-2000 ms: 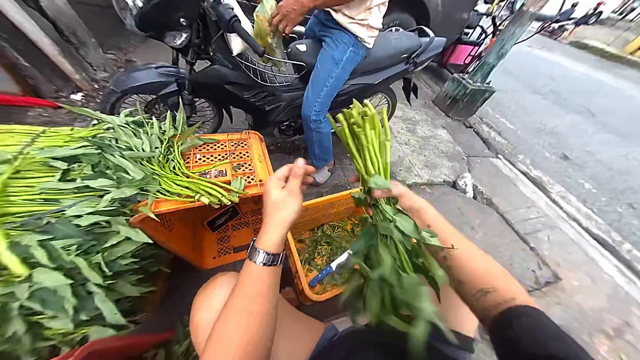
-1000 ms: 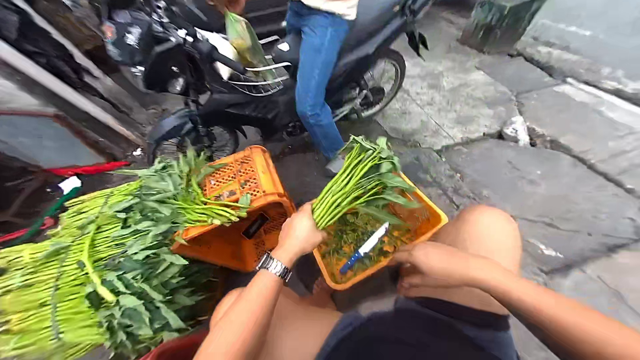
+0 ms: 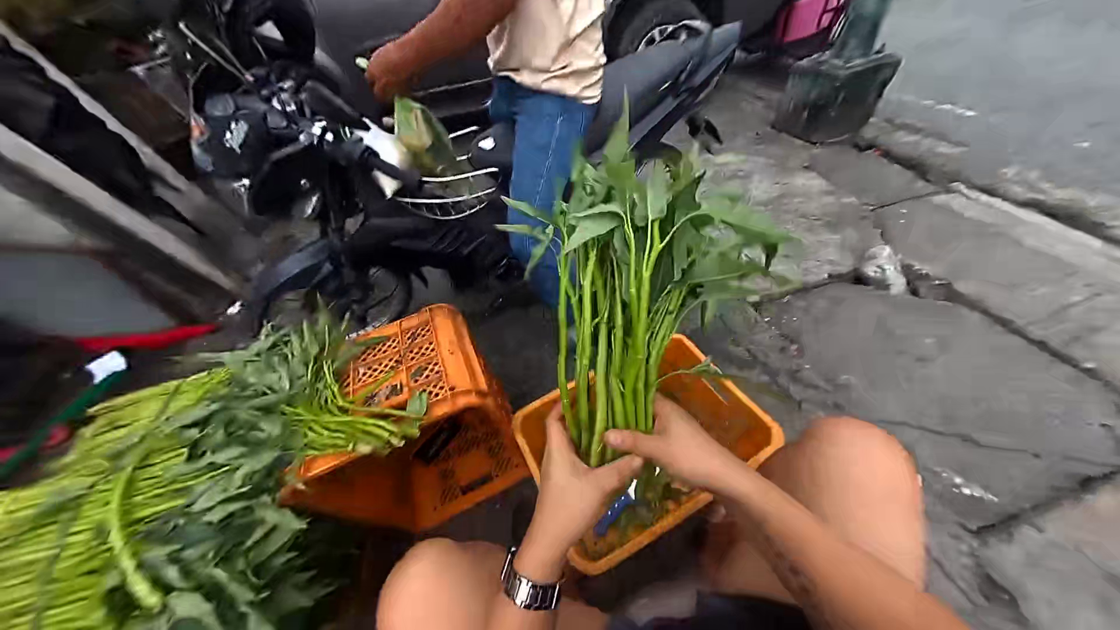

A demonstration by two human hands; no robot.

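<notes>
A bunch of leafy green stalks (image 3: 617, 324), which look like water spinach, stands upright with its leaves at the top. My left hand (image 3: 577, 490) and my right hand (image 3: 678, 442) are around its lower stems from both sides. Beneath the bunch is an orange plastic crate (image 3: 739, 398) with loose greens at its bottom. A blue-handled knife (image 3: 615, 514) lies in that crate, partly hidden by my hands. On the left is a large pile of the same greens (image 3: 131, 499), and a smaller bunch (image 3: 354, 424) rests on a tipped orange crate (image 3: 420, 359).
Beyond the crates, a person in jeans (image 3: 542, 149) is at a dark motorcycle (image 3: 350, 201) with a wire basket (image 3: 455, 194). Cracked pavement (image 3: 875, 350) runs along the right, with a dark planter-like base (image 3: 831, 96) farther back. My bare knees flank the near crate.
The bunch, held in my left hand alone a second ago, is now upright between both hands. My right hand has moved from the crate's right edge onto the stems.
</notes>
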